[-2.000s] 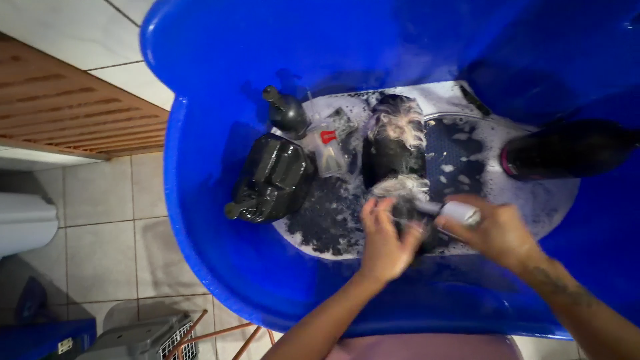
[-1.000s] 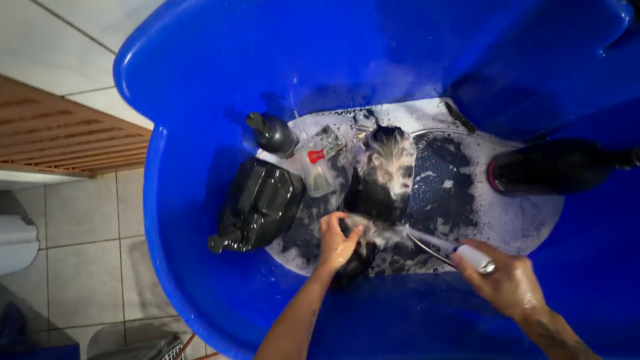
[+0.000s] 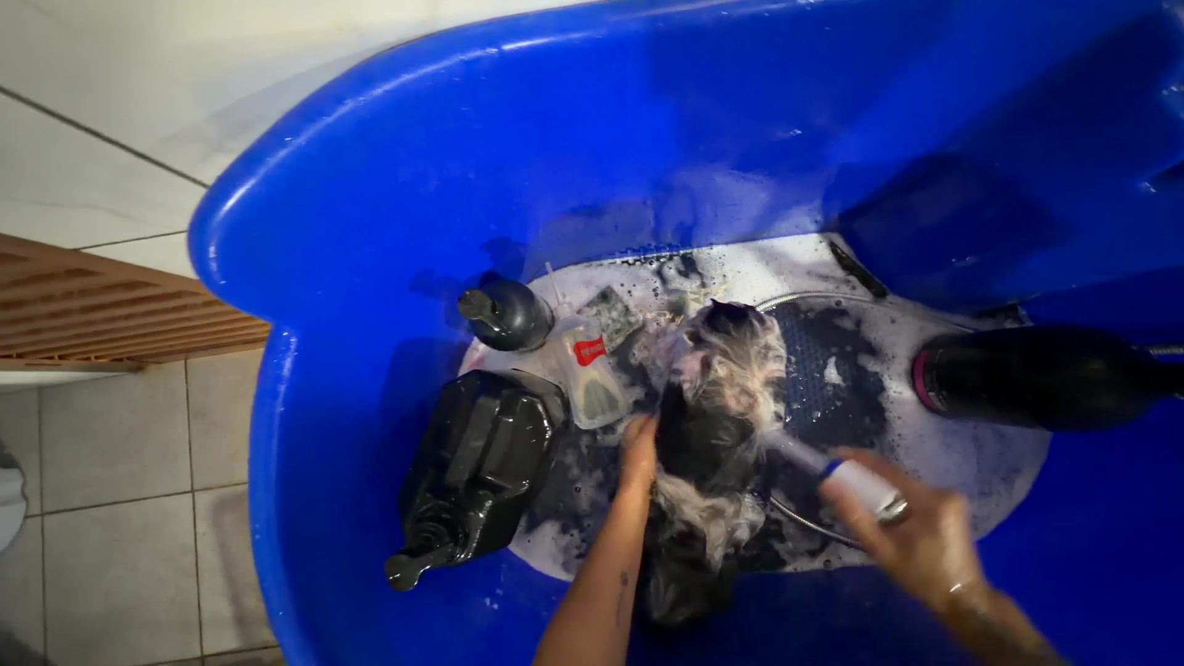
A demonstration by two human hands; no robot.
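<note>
A small wet dog [image 3: 708, 430] with black and whitish fur stands on the dark floor of a blue plastic tub, seen from above, among foam. My left hand [image 3: 640, 444] rests against the dog's left side in the picture; its fingers are mostly hidden by the fur. In my right hand [image 3: 902, 523] is a white shower head [image 3: 865, 486], whose water jet meets the dog's flank. A metal shower hose [image 3: 814, 527] runs beneath the dog's right side in the picture.
Left of the dog lie a black jug [image 3: 481, 462], a dark pump bottle [image 3: 509, 316], a clear squeeze bottle [image 3: 592, 375] and a sponge-like pad [image 3: 610, 314]. A large dark bottle [image 3: 1036, 377] lies at the right. The tub's rim [image 3: 264, 462] curves along the left.
My left hand has moved from the whitish fur at the dog's lower end to its side. The shower head in my right hand now points higher on the dog. The view has shifted closer.
</note>
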